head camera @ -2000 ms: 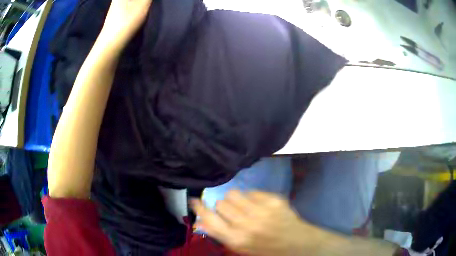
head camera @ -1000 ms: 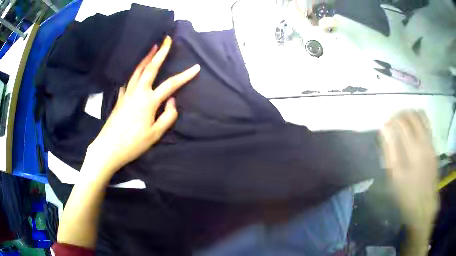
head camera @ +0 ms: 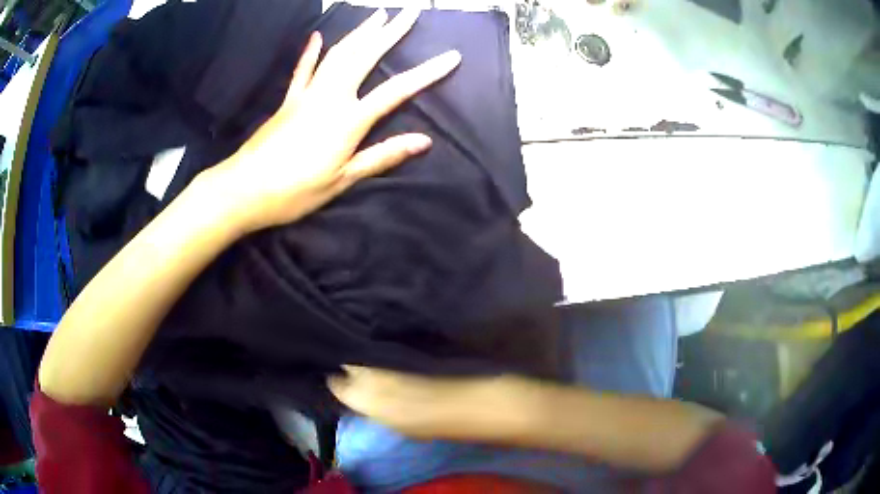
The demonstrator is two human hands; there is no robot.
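Observation:
A dark garment [head camera: 425, 232] lies over the left and middle of the white table and hangs over its front edge. My left hand [head camera: 328, 135] lies flat on the cloth with its fingers spread. My right hand [head camera: 381, 396] is at the lower edge of the garment, near my lap. It is blurred, and its fingertips are partly hidden at the cloth, so its grip does not show. Thread snips [head camera: 757, 99] with dark blades and a pale pink handle lie on the table at the right.
A round dial [head camera: 592, 49] and shiny metal machine parts [head camera: 540, 24] are at the top. Dark cut panels [head camera: 711, 8] lie at the upper right. Lint [head camera: 673, 126] lies along the table groove. A blue surface [head camera: 37, 260] borders the left side.
My right hand has moved from the table's right side to the garment's lower edge by my lap. The cloth's right part has come back left. My left hand has moved slightly up and right.

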